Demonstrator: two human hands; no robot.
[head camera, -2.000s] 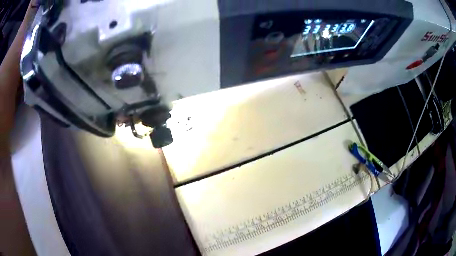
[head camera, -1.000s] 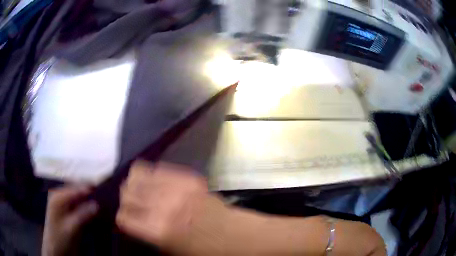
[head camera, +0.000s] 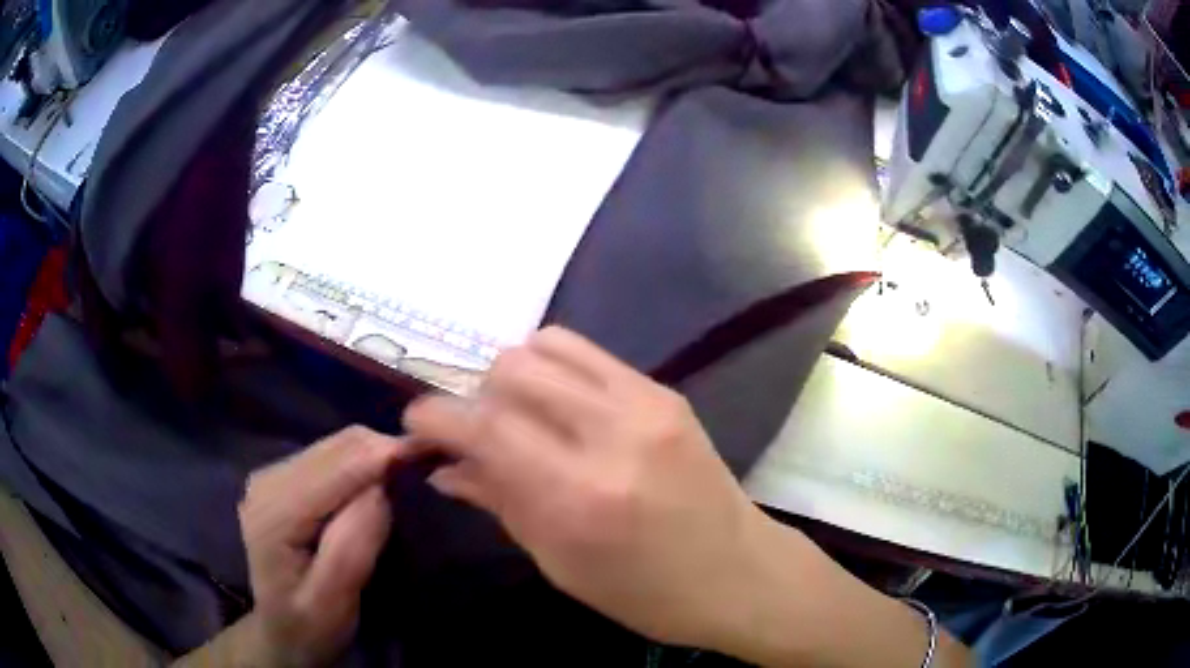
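Observation:
A grey panel (head camera: 705, 196) runs from the lit needle area down towards my hands. A maroon strip (head camera: 750, 320) lies along its edge and narrows to a point near the presser foot. My left hand (head camera: 320, 522) pinches the cloth edge at the lower left. My right hand (head camera: 587, 470) pinches the same edge just beside it, fingertips close together and partly hiding the cloth. The white lockstitch machine (head camera: 979, 131) stands at the upper right, its control panel (head camera: 1135, 274) lit.
More grey and maroon cloth (head camera: 196, 274) hangs over the table's left side and front edge. Grey cloth is bunched behind the bed. The white table (head camera: 431, 196) bears a printed ruler scale. Thread snips (head camera: 1073, 516) lie at the right, blurred.
The view has swung left, so the machine now sits further right. Both hands, out of view two seconds ago, hold the cloth edge, their fingertips closer together than one second ago.

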